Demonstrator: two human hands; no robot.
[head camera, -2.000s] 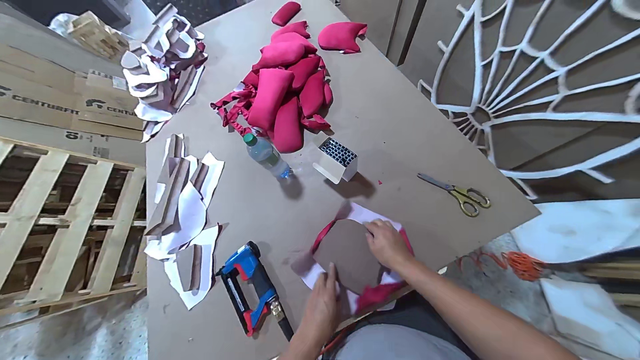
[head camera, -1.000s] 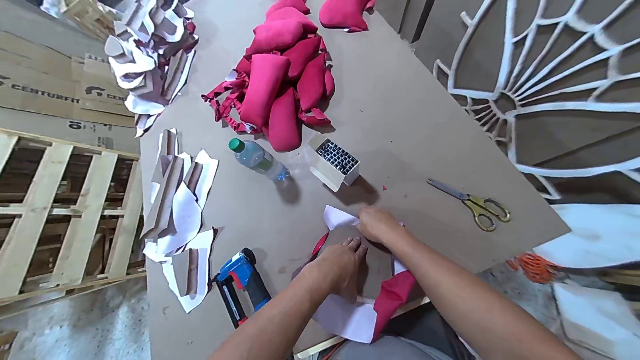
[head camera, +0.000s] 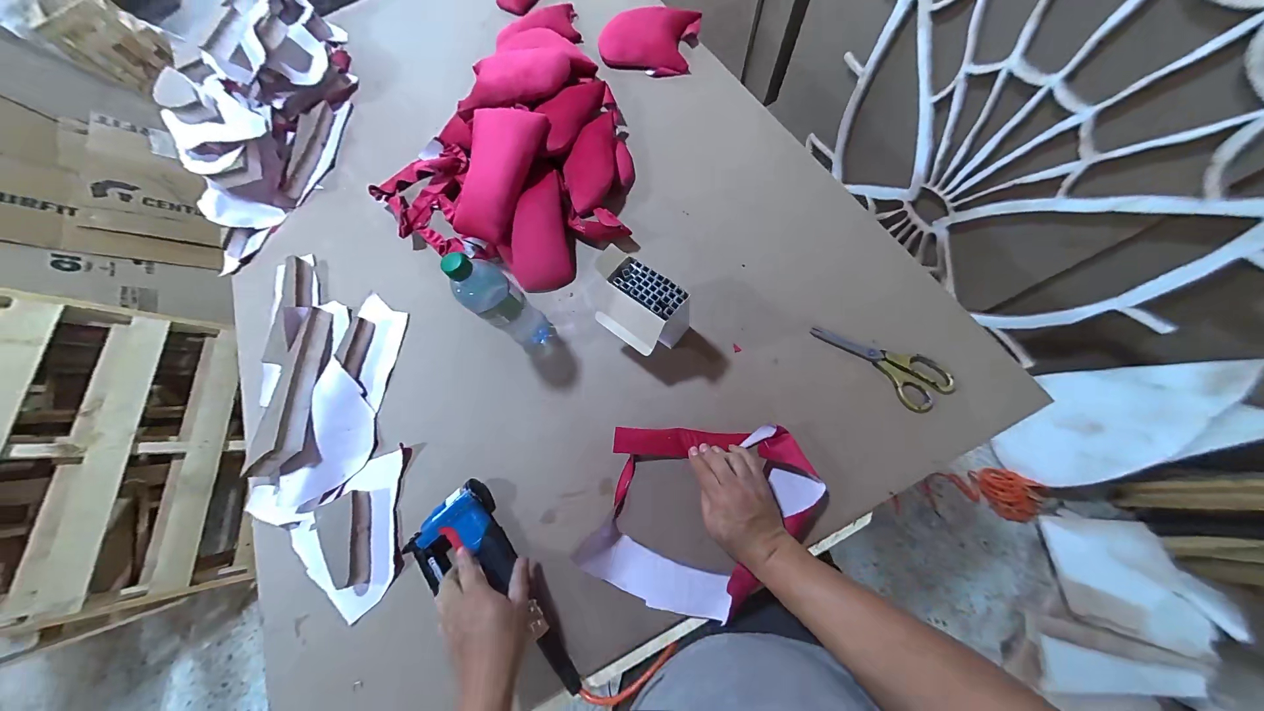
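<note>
My right hand (head camera: 736, 494) presses down on a brown board piece (head camera: 667, 504) with red fabric (head camera: 662, 440) around it, whose pale underside shows in places. The fabric is folded over the far edge under my fingers, while its near left part lies spread out. To the left, my left hand (head camera: 482, 602) touches the handle of a blue and black pneumatic stapler (head camera: 469, 523) lying on the table; whether its fingers are closed around it is hard to tell. An orange hose (head camera: 632, 691) runs near the tool's rear end.
Beyond are a box of staples (head camera: 647, 301), a plastic bottle (head camera: 499, 301) and a heap of red padded pieces (head camera: 523, 158). Scissors (head camera: 884, 365) lie at the right. Fabric-and-board pieces (head camera: 331, 415) lie at the left, beside a wooden pallet (head camera: 89, 464). A white web-shaped frame (head camera: 928, 202) stands beyond the table's right edge.
My left hand has moved from the fabric-edged board to the stapler at the left. My right hand remains on the board, and red fabric now lies along its far edge.
</note>
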